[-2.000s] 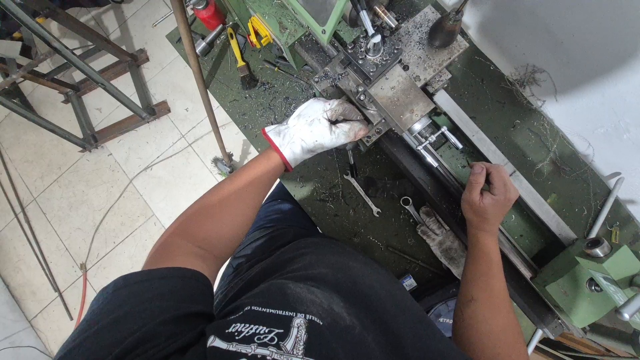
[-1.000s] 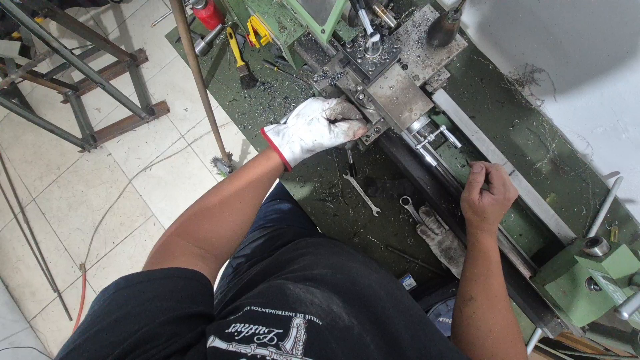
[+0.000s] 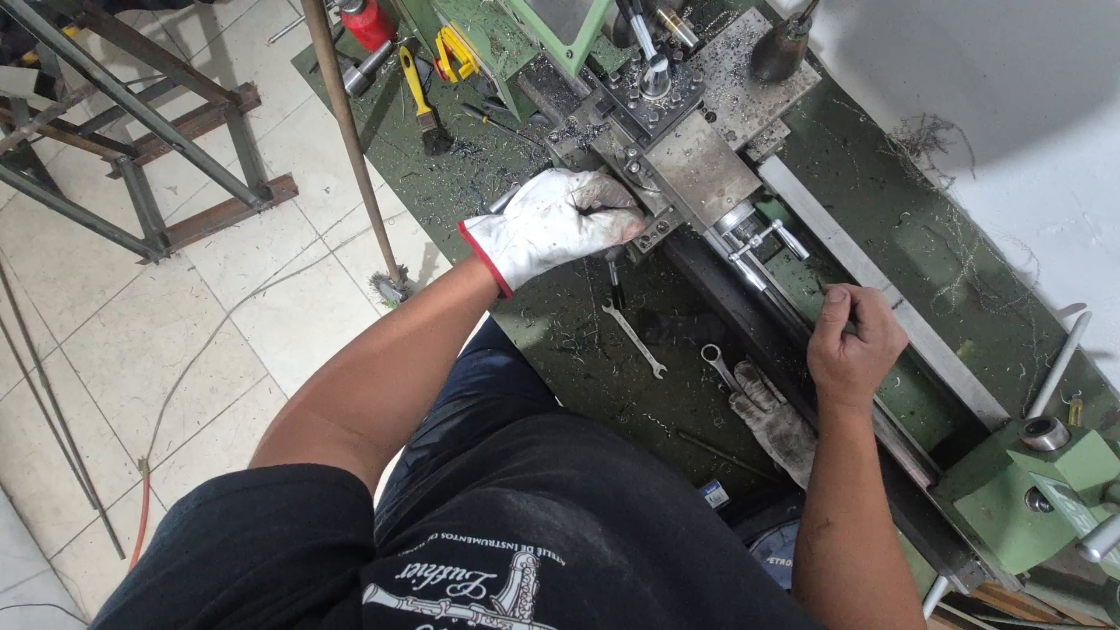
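Note:
My left hand (image 3: 569, 219), in a white work glove with a red cuff, rests against the front of the metal lathe's carriage (image 3: 658, 229); its fingers are curled and I cannot tell what they grip. My right hand (image 3: 856, 341), bare and dirty, hangs over the lathe bed with its fingers curled, thumb against the fingers, near the compound slide's crank handle (image 3: 770, 241). Whether it holds anything small is unclear. The tool post (image 3: 654, 83) and cross slide carry many metal chips. An oil can (image 3: 781, 51) stands on the far end of the slide.
Open-end wrench (image 3: 634, 339), combination wrench (image 3: 719, 366) and a dirty glove (image 3: 774, 420) lie in the green chip tray. A yellow-handled brush (image 3: 422, 103) lies left. The green tailstock (image 3: 1015, 499) sits lower right. A wooden pole (image 3: 350, 131) and a steel frame (image 3: 131, 131) stand at left.

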